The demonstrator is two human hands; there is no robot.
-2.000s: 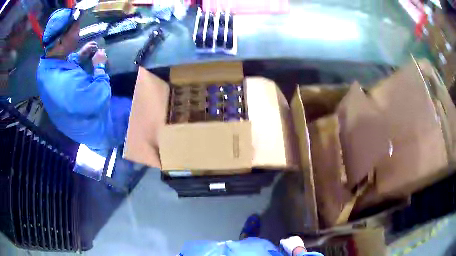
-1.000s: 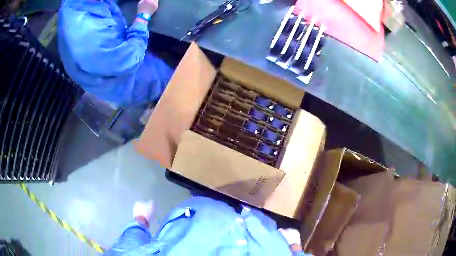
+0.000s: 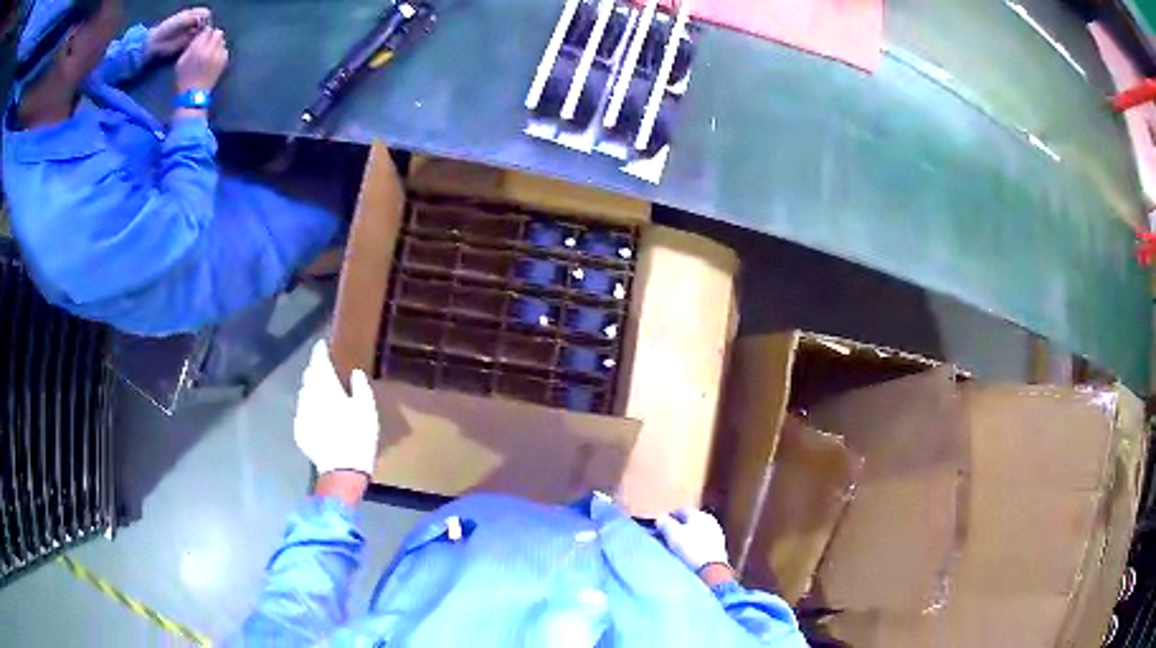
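Note:
An open brown carton (image 3: 507, 437) stands in front of me. Its cardboard divider grid (image 3: 463, 298) has several dark blue-black blocks (image 3: 545, 272) in the right-hand cells; the left cells look brown inside. My left hand (image 3: 336, 411), in a white glove, is at the carton's near left corner, with thumb and fingers around the lower end of the left flap (image 3: 368, 260). My right hand (image 3: 695, 538), also gloved, is at the near right corner, against the right flap (image 3: 678, 367); its fingers are partly hidden.
A person in blue (image 3: 165, 228) sits at the left by the green bench (image 3: 811, 165). On it are fan panels (image 3: 609, 76), a dark long tool (image 3: 368, 57) and a red sheet (image 3: 811, 25). Another open carton (image 3: 913, 468) stands right. Dark stacked racks (image 3: 51, 418) stand left.
The carton now lies close below me. My left hand came into view, then moved up onto the carton's left corner. My right hand has come up to its right corner.

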